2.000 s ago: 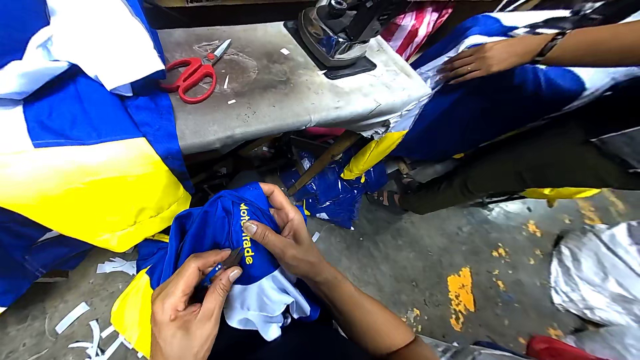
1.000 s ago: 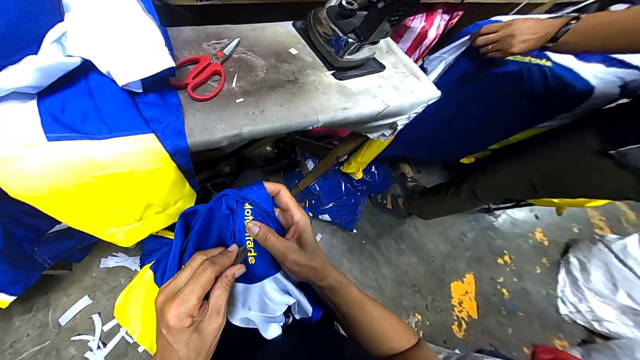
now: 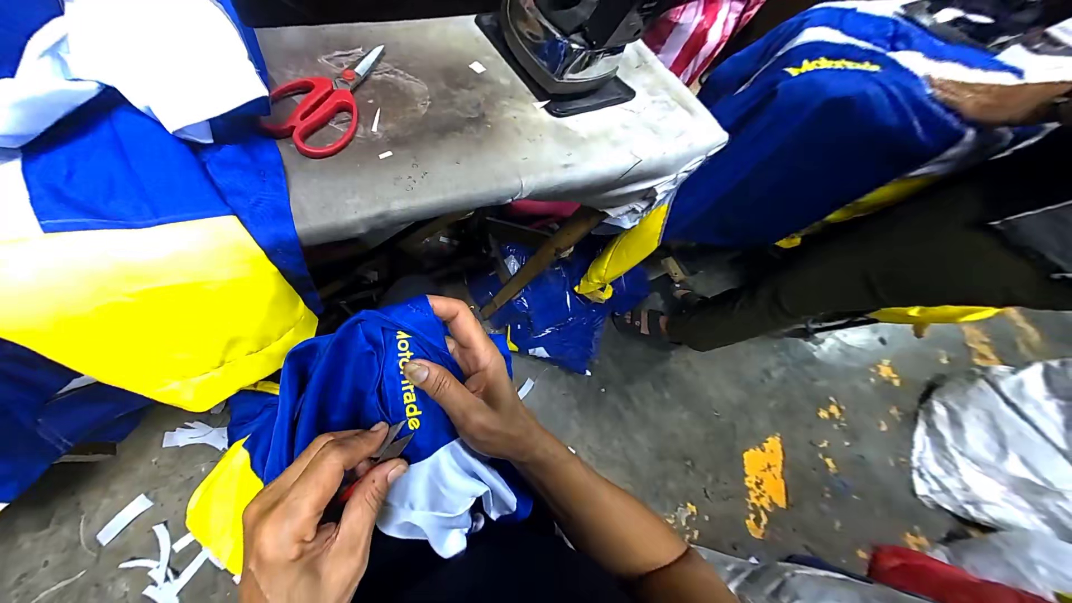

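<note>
A blue, white and yellow garment [image 3: 335, 377] with yellow lettering lies bunched over my lap. My left hand [image 3: 314, 502] is closed on small thread snips [image 3: 392, 445] with a bit of red at the handle; their pointed blades rest by the end of the lettering. My right hand [image 3: 473, 385] grips the garment's upper edge, fingers behind the cloth and thumb on its front beside the letters.
Red-handled scissors [image 3: 322, 105] and an iron [image 3: 569, 42] are on the cloth-covered table [image 3: 502, 159]. Blue, white and yellow fabric [image 3: 142, 293] hangs at left. At right, another person's hand [image 3: 992, 100] touches a similar garment [image 3: 804, 142]. White scraps [image 3: 126, 517] litter the floor.
The blades of the snips now show clearly at the lettering's lower end. The other person's hand has moved to the right along their garment, uncovering yellow lettering on it.
</note>
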